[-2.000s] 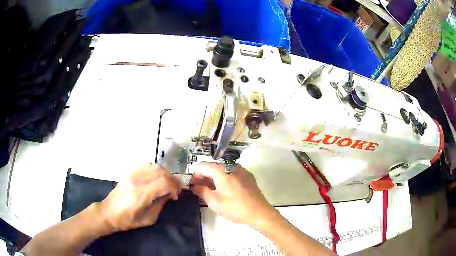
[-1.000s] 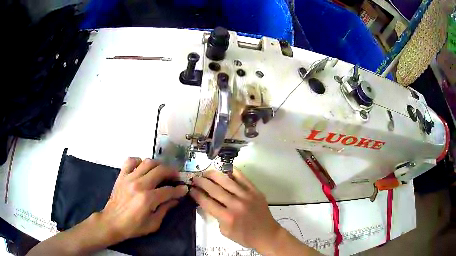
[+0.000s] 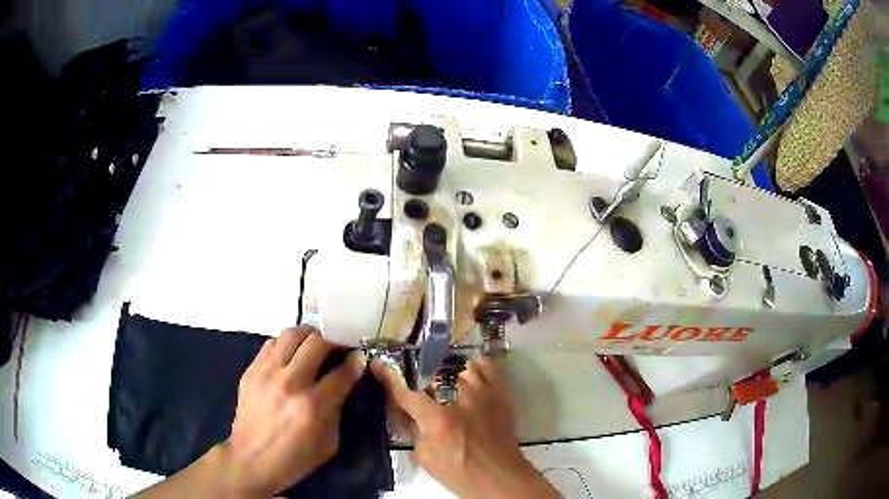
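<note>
A black fabric piece (image 3: 185, 390) lies flat on the white sewing table, left of and under my hands. My left hand (image 3: 292, 404) presses and pinches its upper edge close to the presser foot area. My right hand (image 3: 463, 424) is just right of it, index finger stretched toward the foot, other fingers bent beside the machine head's left end. The sewing machine head (image 3: 575, 263) bears red lettering. The curved metal guard (image 3: 439, 312) stands above my right fingers. The needle and foot are mostly hidden. Whether my right fingertips grip the fabric is unclear.
Stacked black pieces (image 3: 68, 185) lie at the left. A blue bin (image 3: 526, 58) with dark contents stands behind the table. Dark snips (image 3: 626, 378) with red ribbon (image 3: 648, 439) lie right of my hands. A thin dark tool (image 3: 263, 152) lies on the table's back left.
The view has shifted, so the machine head appears lower. My hands have moved closer to the needle area with the fabric. My right index finger is now extended and its other fingers bent.
</note>
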